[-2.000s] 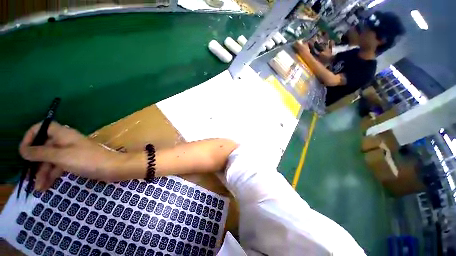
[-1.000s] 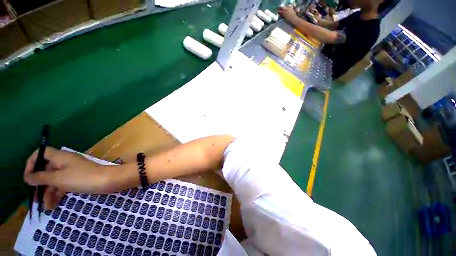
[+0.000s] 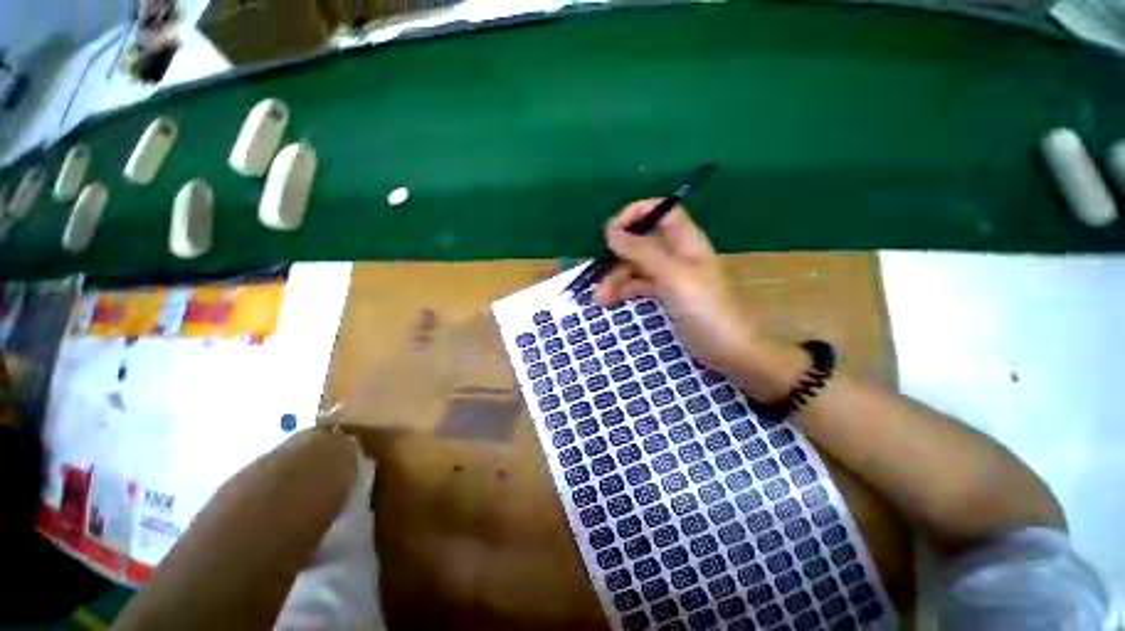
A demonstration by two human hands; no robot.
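My right hand (image 3: 666,265) holds the black tweezers (image 3: 691,185) like a pen. Their tips point down at the bare top corner of the white label sheet (image 3: 543,296). I cannot tell whether the tips touch the sheet or hold a label. The sheet carries a dense grid of dark rounded labels and lies slanted on the brown cardboard work surface (image 3: 420,370). My left forearm shows blurred at the lower left, but my left hand is out of the picture. White oblong housings (image 3: 288,186) lie on the green conveyor belt (image 3: 518,123), several at the left and two at the right edge (image 3: 1078,176).
A small white oval piece (image 3: 397,195) lies on the belt. A printed white panel with orange and red (image 3: 185,419) lies at the left, with a small dark dot (image 3: 289,422) near its edge. A white board (image 3: 999,321) lies right of the cardboard.
The view has swung left, so my left forearm, the printed panel and the left housings now show. The other worker has left the picture. My right hand still holds the tweezers near the sheet's bare end.
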